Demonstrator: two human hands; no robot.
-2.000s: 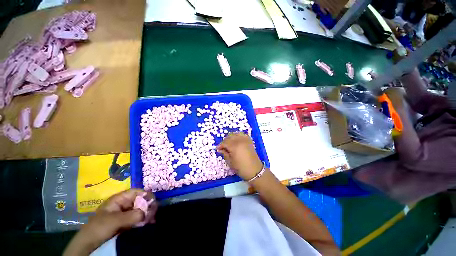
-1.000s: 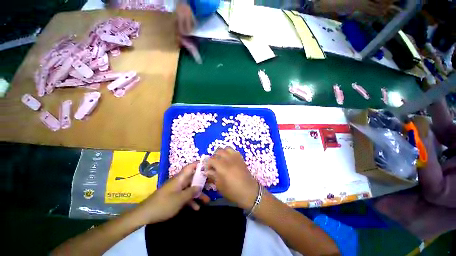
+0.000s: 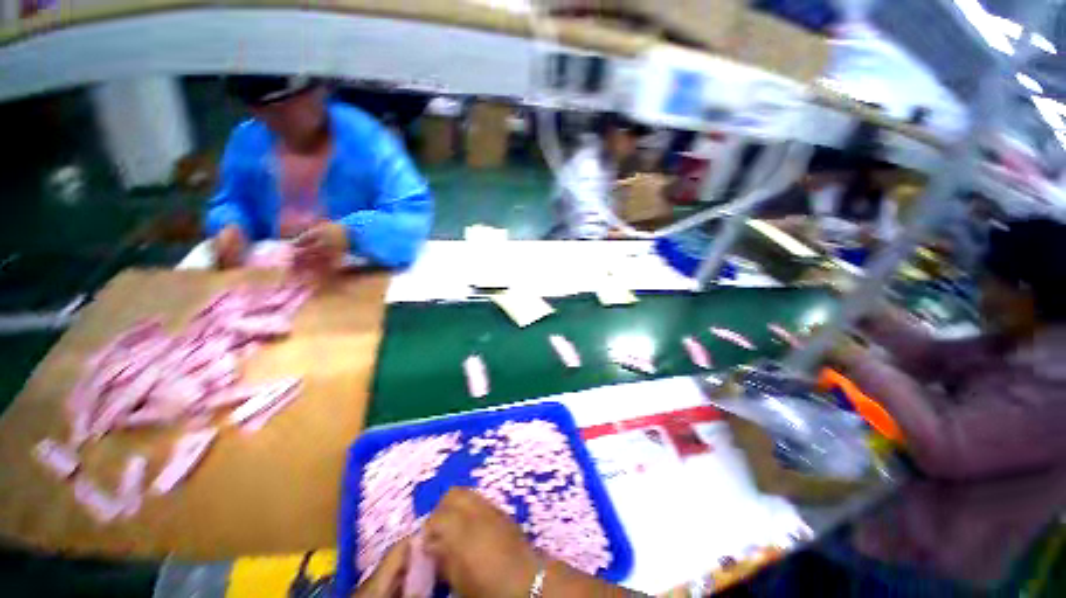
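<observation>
The blue parts tray [image 3: 616, 540] lies in front of me, with many tiny pink button caps [image 3: 532, 473] in it. My left hand [image 3: 392, 572] is at the bottom edge of the picture, mostly cut off, and holds a pink housing [image 3: 419, 568] over the tray's near part. My right hand [image 3: 477, 540] is against the same housing, its fingertips on the upper end. The picture is blurred, so a cap between the fingers cannot be made out.
A heap of pink housings [image 3: 175, 368] lies on the brown board [image 3: 292, 479]. Several housings lie spaced on the green surface [image 3: 421, 350]. A carton with plastic bags [image 3: 772, 450] and an orange tool [image 3: 863, 403] are at right. A person in blue sits across; another person is at right.
The view has tilted up, so the tray and hands sit lower and co-workers show. My right hand left the caps and joined my left at the housing. Another housing lies on the green surface.
</observation>
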